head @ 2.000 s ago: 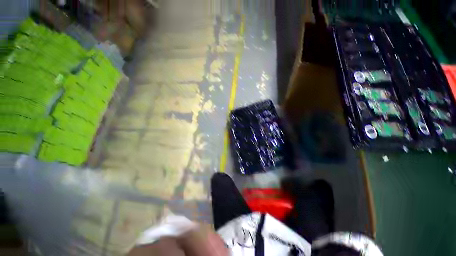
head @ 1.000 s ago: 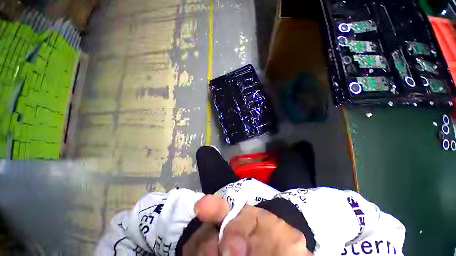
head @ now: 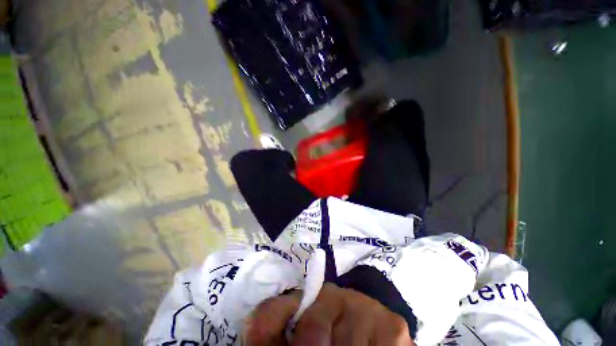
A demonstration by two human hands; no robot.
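A thin white wipe (head: pixel 311 284), perhaps tissue, stands up between my hands, low at the centre. My left hand (head: pixel 268 320) is on its left side, and my right hand (head: pixel 361 320) is on its right with fingers curled. The hands are pressed close together, and both are cut off by the bottom edge. The wipe's lower part is hidden between the fingers.
A red stool (head: pixel 332 162) stands between my dark-clad legs. Beyond it a black blister tray (head: pixel 287 57) lies low near the yellow floor line. The green bench top (head: pixel 567 149) is at right, with another black tray (head: pixel 554 10). Green stacked pieces (head: pixel 23 155) are at left.
The view has tipped down towards my lap, so the bench tray with boards has mostly left at the top. My hands came together around the wipe and now sit lower in the picture.
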